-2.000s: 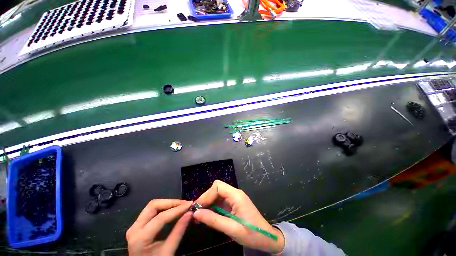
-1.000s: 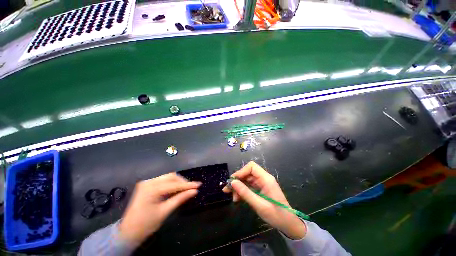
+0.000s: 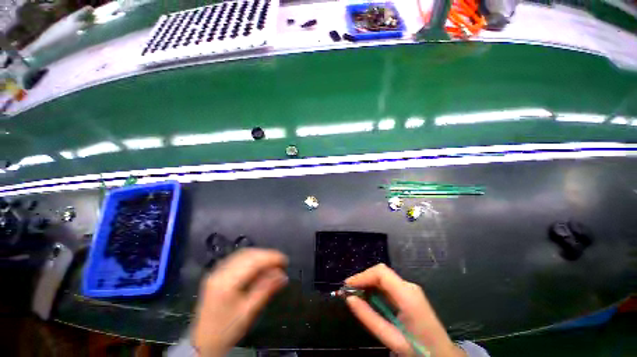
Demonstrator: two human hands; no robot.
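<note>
My right hand (image 3: 398,307) pinches a small round circuit board (image 3: 346,291) between thumb and fingertips at the front edge of the black parts box (image 3: 351,254). The same hand holds a green stick (image 3: 394,319) against the palm. My left hand (image 3: 239,301) is blurred and apart from the board. Its fingers are bent, and whether they hold anything cannot be told. Black round housings (image 3: 218,244) show just beyond it, partly hidden by the hand.
A blue tray (image 3: 173,230) of small black pieces stands left. Loose boards (image 3: 311,202) and green sticks (image 3: 436,189) lie beyond the box. More housings (image 3: 569,239) are right. A black disc (image 3: 258,132) and a round board (image 3: 292,150) are on the green belt (image 3: 349,84).
The view has swung left. My left hand has moved away from the box and the board, toward the left housings. My right hand still holds the board and the stick.
</note>
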